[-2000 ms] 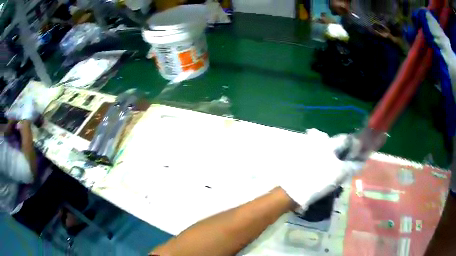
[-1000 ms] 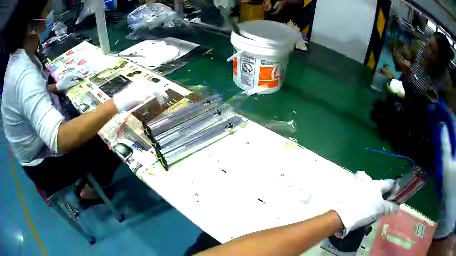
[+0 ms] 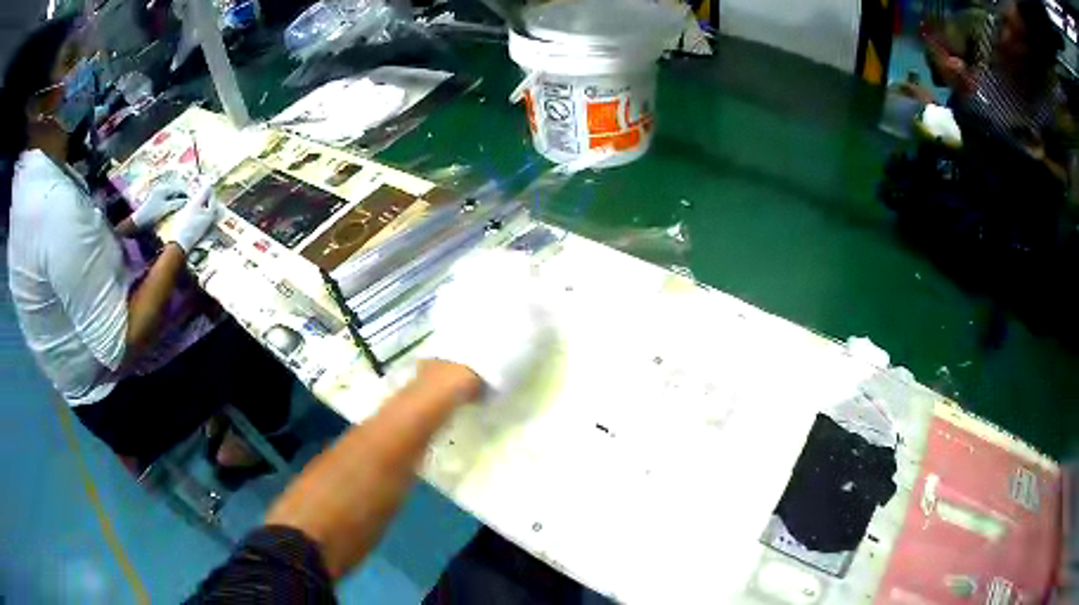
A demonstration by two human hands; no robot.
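Note:
My left hand (image 3: 495, 325), in a white glove and blurred, is stretched out over the white bench sheet (image 3: 663, 414). It is beside the right side of several bright metal bars (image 3: 414, 270), which lie side by side with dark fittings at their ends. The glove hides part of the nearest bar. I cannot tell whether the fingers touch or grip it. My right hand is not in view. A crumpled black cloth (image 3: 838, 479) lies on a flat grey pad (image 3: 816, 555) near the pink sheet (image 3: 976, 514).
A white bucket (image 3: 588, 104) with an orange label stands on the green bench top (image 3: 757, 189). A co-worker (image 3: 71, 272) in white gloves sits at the left. Another person is across the bench, beside a large dark heap (image 3: 947, 225). Clear plastic (image 3: 337, 26) lies at the back.
My left hand has moved left from the pink sheet to the metal bars. The red lengths and the blue-and-white shape at the right are out of view. The co-worker's hand has drawn back from the bars.

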